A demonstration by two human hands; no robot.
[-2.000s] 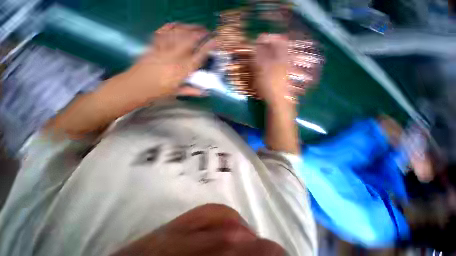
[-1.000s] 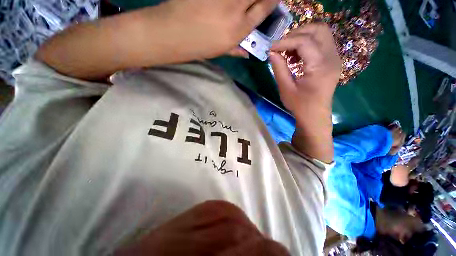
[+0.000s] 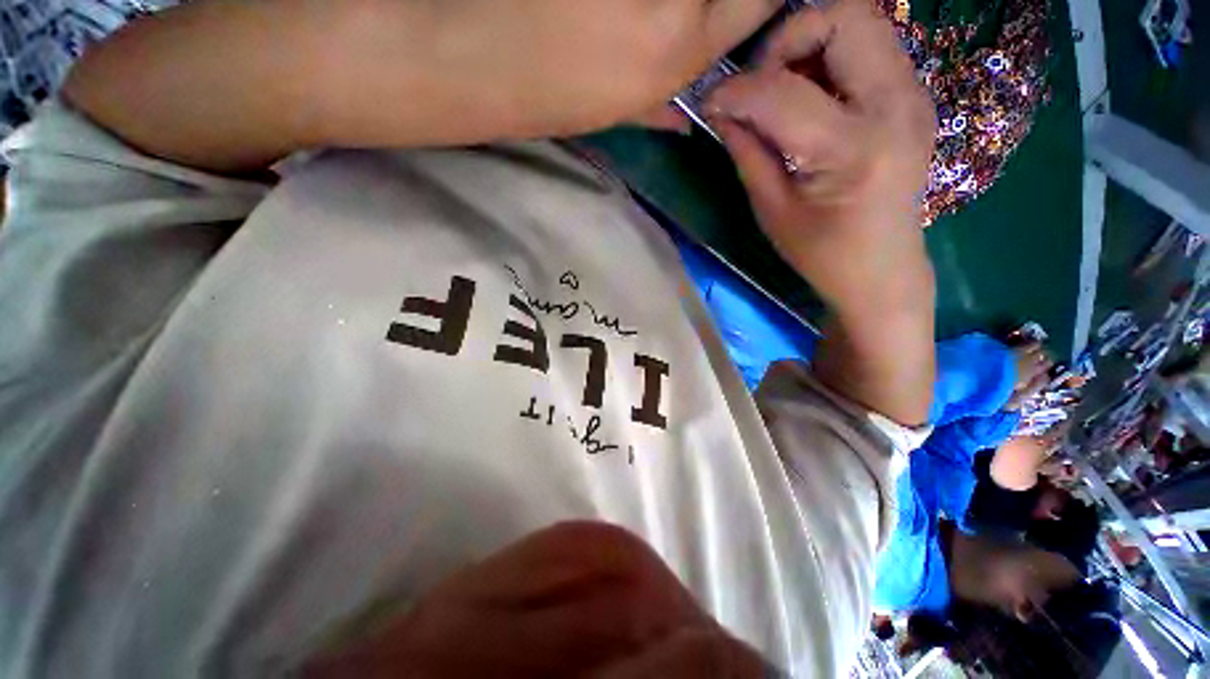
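Observation:
My left hand point(image 3: 670, 66) is at the top edge, partly cut off, with fingers closed around a white housing point(image 3: 695, 112). Only a thin edge of the housing shows between my hands. My right hand point(image 3: 843, 139) is curled, its thumb and fingertips close together at that edge. A tiny shiny part point(image 3: 794, 165) glints inside its curled fingers. The heap of small coppery parts point(image 3: 989, 113) lies just beyond my right hand on the green surface point(image 3: 989, 259).
A pale rail point(image 3: 1091, 186) crosses the green surface at the right, with a white unit point(image 3: 1168, 27) beyond it. Jumbled white frames point(image 3: 47, 40) fill the upper left corner. A person in blue point(image 3: 962, 398) sits close at my right, with another dark-haired person below.
Both hands and the heap sit farther right and higher in view. The housing's face, visible a second ago, has turned mostly out of sight. The hands remain together at it.

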